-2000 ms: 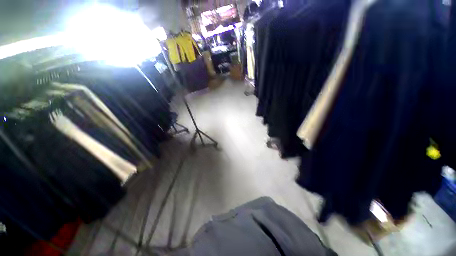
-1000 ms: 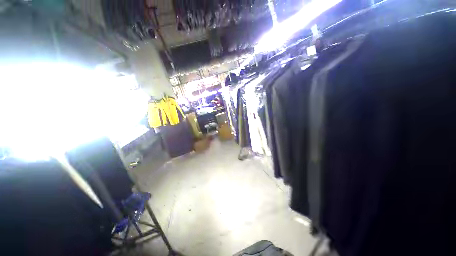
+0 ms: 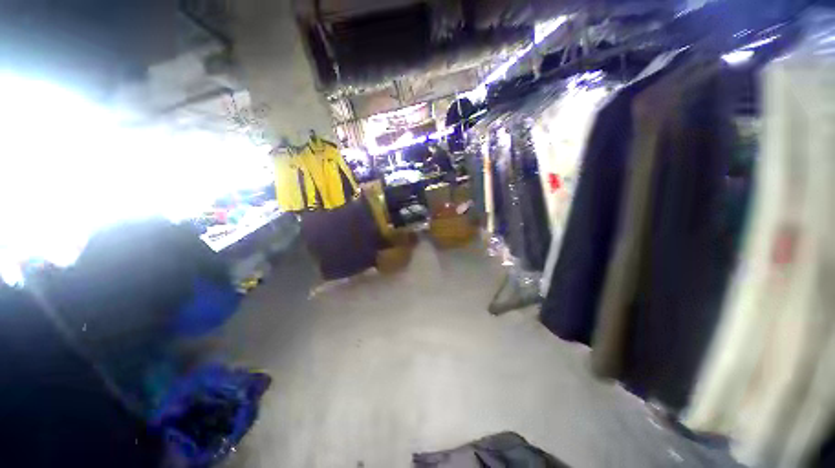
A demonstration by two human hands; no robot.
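Observation:
Neither of my hands is in the picture. A grey garment (image 3: pixel 490 454) shows at the bottom edge, just in front of me, cut off by the frame. A rack of hanging clothes lines the right side: dark garments (image 3: pixel 682 247), a brownish one (image 3: pixel 632 228) and white ones (image 3: pixel 764 302) with small red marks. The near ones are blurred.
A pale concrete aisle (image 3: pixel 403 356) runs ahead. Yellow garments (image 3: pixel 316 178) hang above a dark purple block (image 3: pixel 341 239). Brown boxes (image 3: pixel 452 228) stand at the aisle's far end. On the left are dark garments (image 3: pixel 110 302) and a blue bag-like thing (image 3: pixel 215 411). Bright windows glare behind.
The view has moved forward along the aisle. The yellow garments and boxes look nearer than two seconds ago. White garments have come into view at right, and the blue thing at lower left.

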